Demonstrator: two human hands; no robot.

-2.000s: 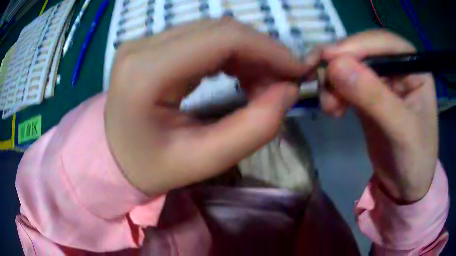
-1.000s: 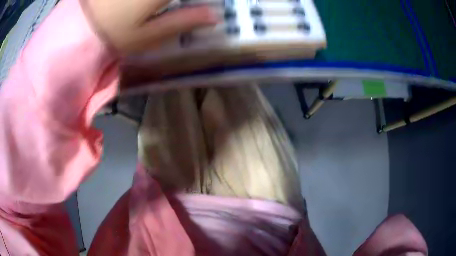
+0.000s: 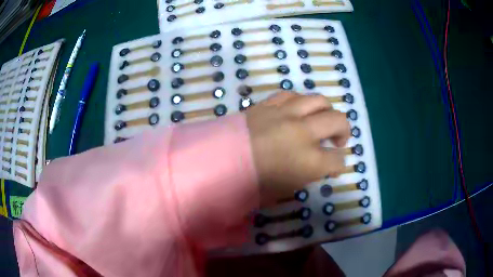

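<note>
A white foam parts tray (image 3: 230,127) lies in front of me with four columns of dumbbell-shaped units, dark or silvery discs joined by tan strips. My left hand (image 3: 302,143) is over the tray's right half, fingers bent down at the third and fourth columns; the fingertips are partly hidden and blurred, so whether they pinch a unit does not show. The left sleeve covers the tray's lower left. My right hand is not in view; only a pink sleeve (image 3: 430,257) shows at the bottom right. The probe pen is not visible.
A rear tray (image 3: 248,10) touches the far edge. Stacked trays (image 3: 24,111) stand at left. A white pen (image 3: 66,81) and a blue pen (image 3: 84,105) lie between. A thin red wire (image 3: 447,81) runs down the right. A green label (image 3: 18,205) is at the lower left.
The view has moved from the table's front edge and my lap to the whole tray. My left hand is now over the tray's right half. The black pen and right hand seen earliest are gone from view.
</note>
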